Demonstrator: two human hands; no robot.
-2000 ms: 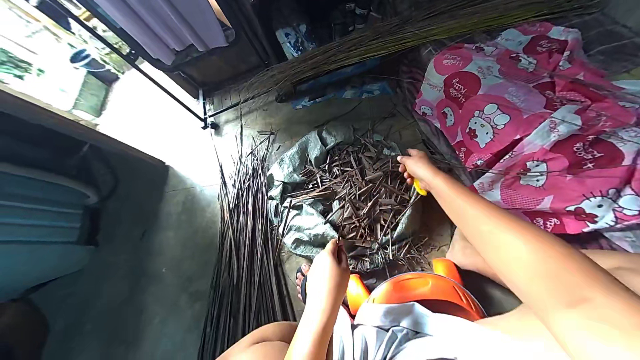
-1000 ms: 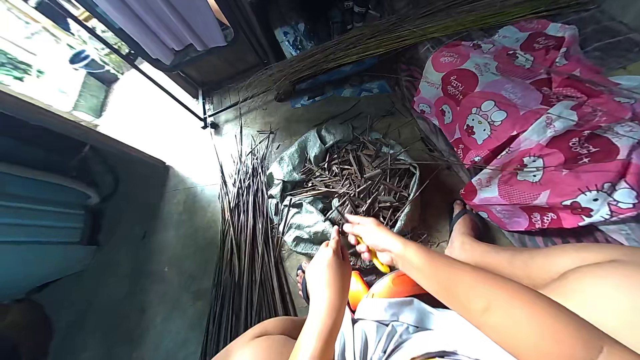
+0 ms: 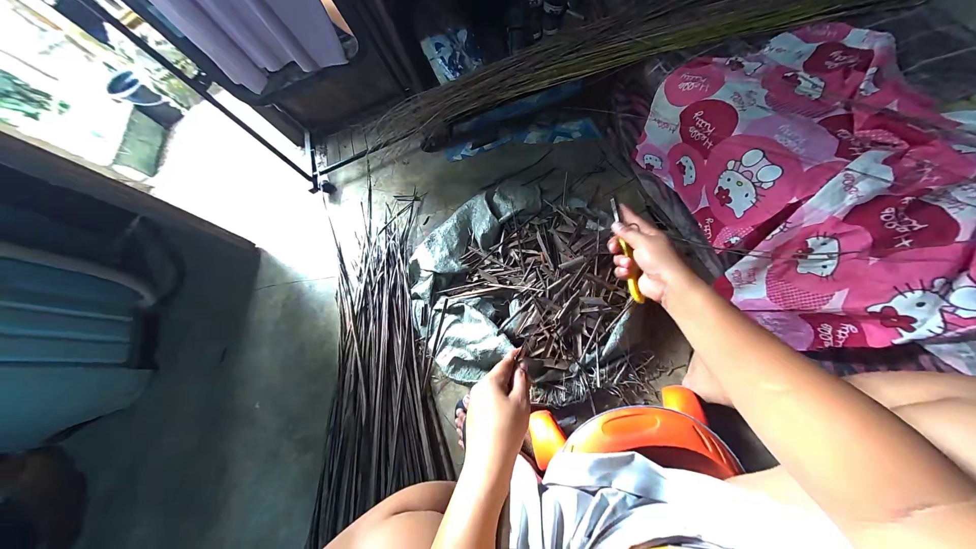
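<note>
My right hand (image 3: 644,255) is closed around a yellow-handled knife (image 3: 630,267), its short blade pointing up, over the right side of an open woven sack (image 3: 461,343). Brown dry leaf scraps (image 3: 564,274) are heaped in the sack. At the sack's near edge my left hand (image 3: 499,389) pinches the end of a thin, dark leaf strip; how far the strip runs is hard to tell. Left of the sack lies a bundle of long, dark, thin leaf strips or midribs (image 3: 377,381) on the floor. An orange plastic seat or container (image 3: 648,435) shows between my legs.
A pink patterned cloth (image 3: 801,191) lies to the right. Long thin stalks (image 3: 579,57) stretch across the far side. A black metal frame (image 3: 313,171) stands by the bright doorway at far left, and a blue ribbed plastic object (image 3: 69,343) is at the left.
My right hand was beside my left hand a second ago and has moved away to the upper right with the knife. My left hand has stayed near the sack's front edge.
</note>
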